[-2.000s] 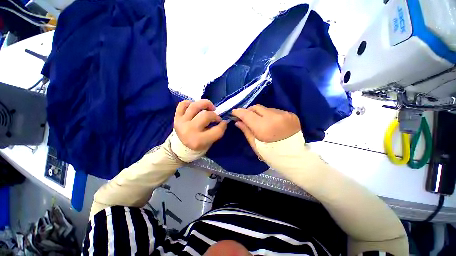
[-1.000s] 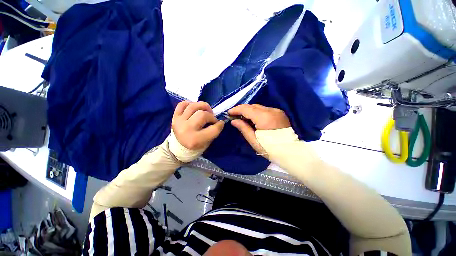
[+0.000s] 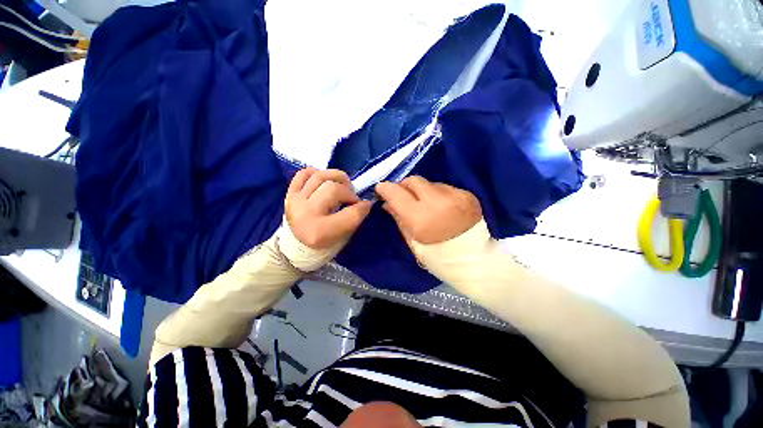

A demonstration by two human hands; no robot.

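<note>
A navy garment piece [image 3: 519,150] lies on the white table, folded open along a whitish seam [image 3: 410,150] with frayed edges. My left hand [image 3: 322,209] pinches the near end of the seam between thumb and fingers. My right hand [image 3: 431,209] is just right of it, fingertips on the same seam; whether it holds a small tool is hidden. A second navy piece [image 3: 176,142] lies in a large heap to the left and meets the worked piece near my left hand.
The white sewing machine head [image 3: 669,84] is at the upper right. Scissors with yellow and green loops [image 3: 703,234] lie below it, beside a black phone-like slab [image 3: 740,259] with a cable. A grey unit [image 3: 38,201] is at the left. A measuring tape strip runs along the table's front edge.
My right hand has closed in on the seam; the small dark tool glimpsed at its fingertips a second ago no longer shows. The view has shifted slightly. My left hand keeps its pinch.
</note>
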